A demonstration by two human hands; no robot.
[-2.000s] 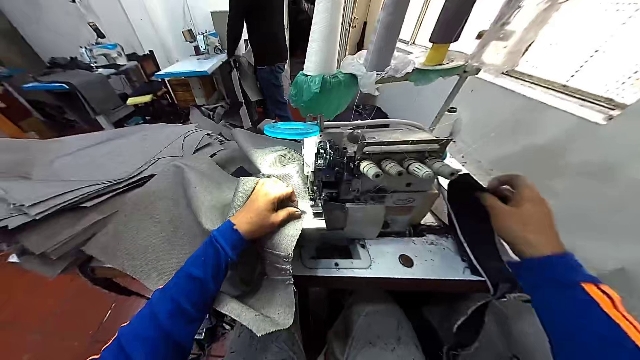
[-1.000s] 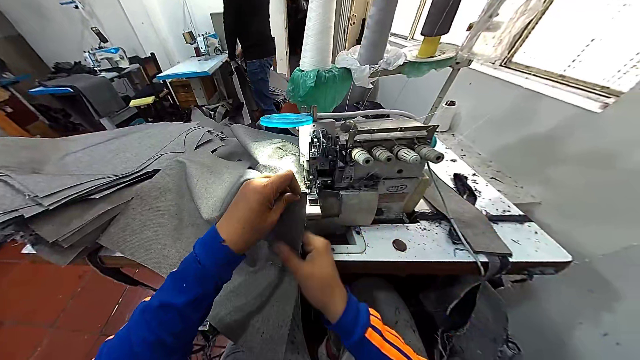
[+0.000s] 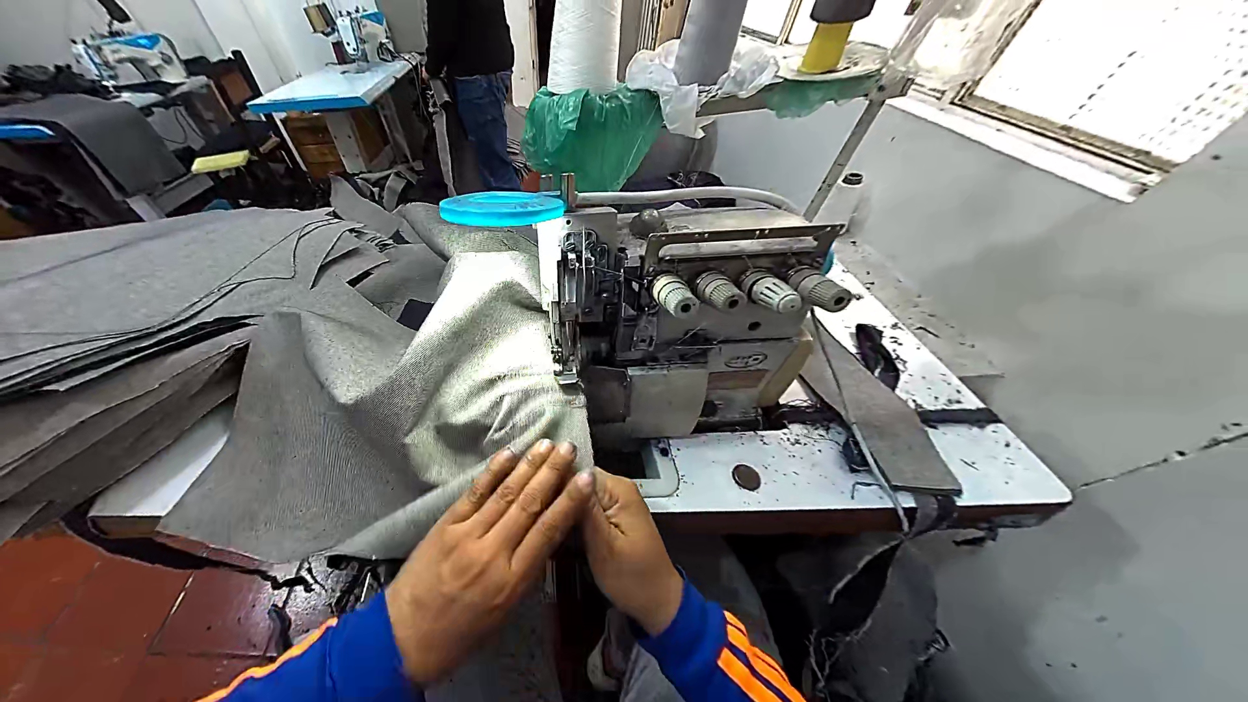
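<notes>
A grey fabric panel [image 3: 390, 419] lies over the left of the table, its right edge under the presser foot of an overlock sewing machine [image 3: 682, 312]. My left hand [image 3: 487, 556] rests flat on the fabric's near edge, fingers extended, just below the needle area. Close beside it, touching, my right hand [image 3: 624, 546] has its thumb and fingers on the same fabric edge, fingers partly hidden. A blue round disc [image 3: 502, 208] sits at the machine's upper left.
Stacked grey fabric pieces [image 3: 127, 283] cover the left side. A grey strip [image 3: 877, 419] lies on the table's right. Thread cones [image 3: 585, 49] stand behind the machine. A person [image 3: 478, 88] stands at the back near another sewing table [image 3: 336, 86].
My right hand was at a dark cloth right of the machine, then came left to the fabric edge. My left hand has moved down from beside the needle area and now lies flat.
</notes>
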